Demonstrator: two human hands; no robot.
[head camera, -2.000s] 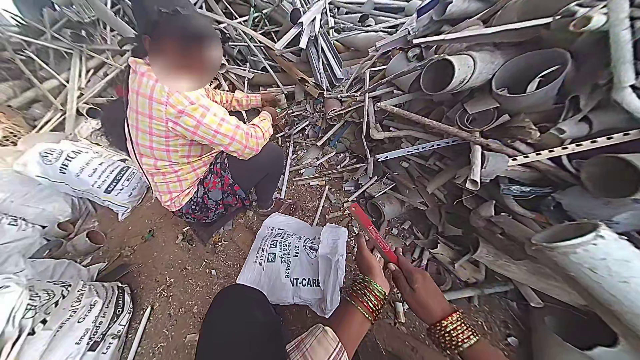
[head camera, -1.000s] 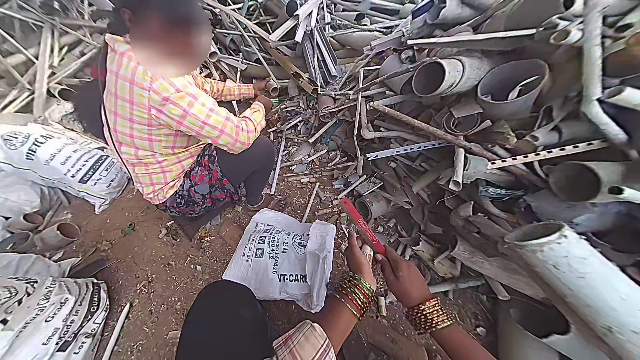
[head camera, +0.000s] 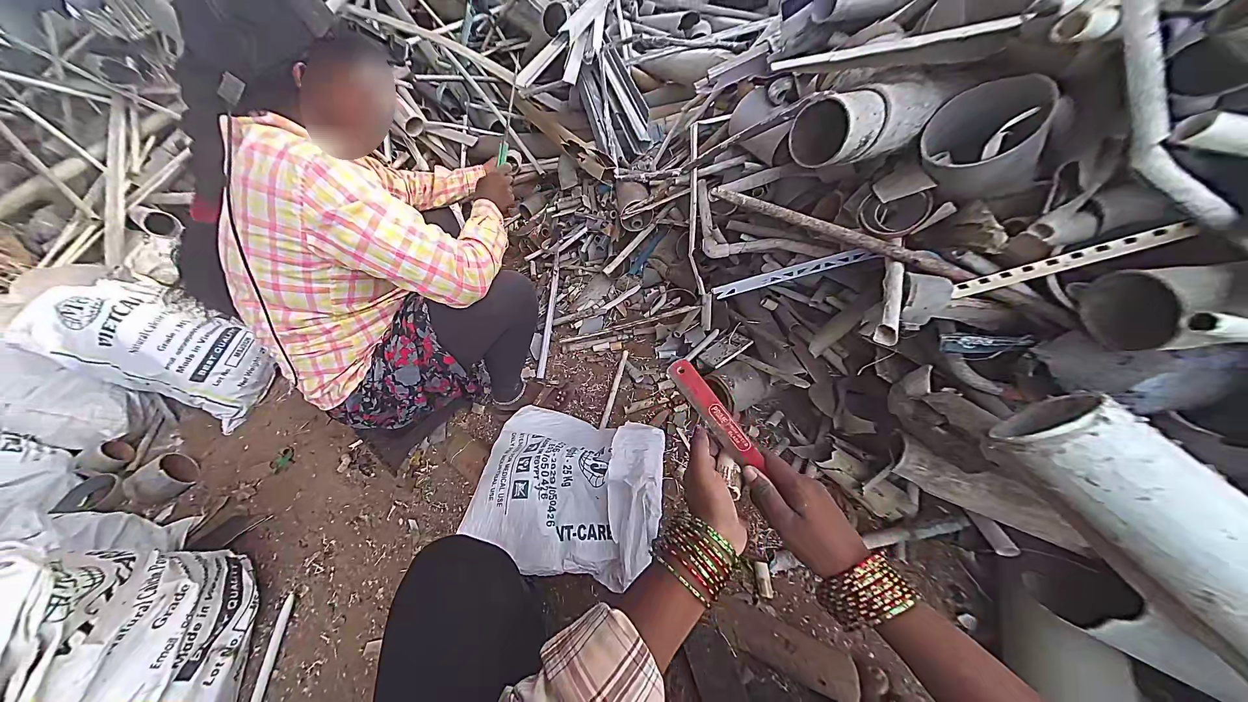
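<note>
A red hacksaw frame or similar flat red tool (head camera: 717, 414) slants up and left from my right hand (head camera: 804, 507), whose fingers are closed on its lower end. Just left of it, my left hand (head camera: 717, 492) is wrapped around a short pale piece of pipe (head camera: 728, 472), mostly hidden by the fingers and the tool. Both wrists wear bangles. A white woven sack (head camera: 556, 487) lies on the ground left of my left hand, its mouth partly folded.
A person in a checked shirt (head camera: 361, 234) squats at the left, holding a green-handled tool. Filled white sacks (head camera: 146, 341) stand at the left edge. Scrap plastic pipes (head camera: 838, 127) pile up ahead, and a large pipe (head camera: 1141, 517) juts in at the right. Small scraps litter the ground.
The other person has raised a green-handled tool that was lower a second ago. My hands stay close together around the red tool.
</note>
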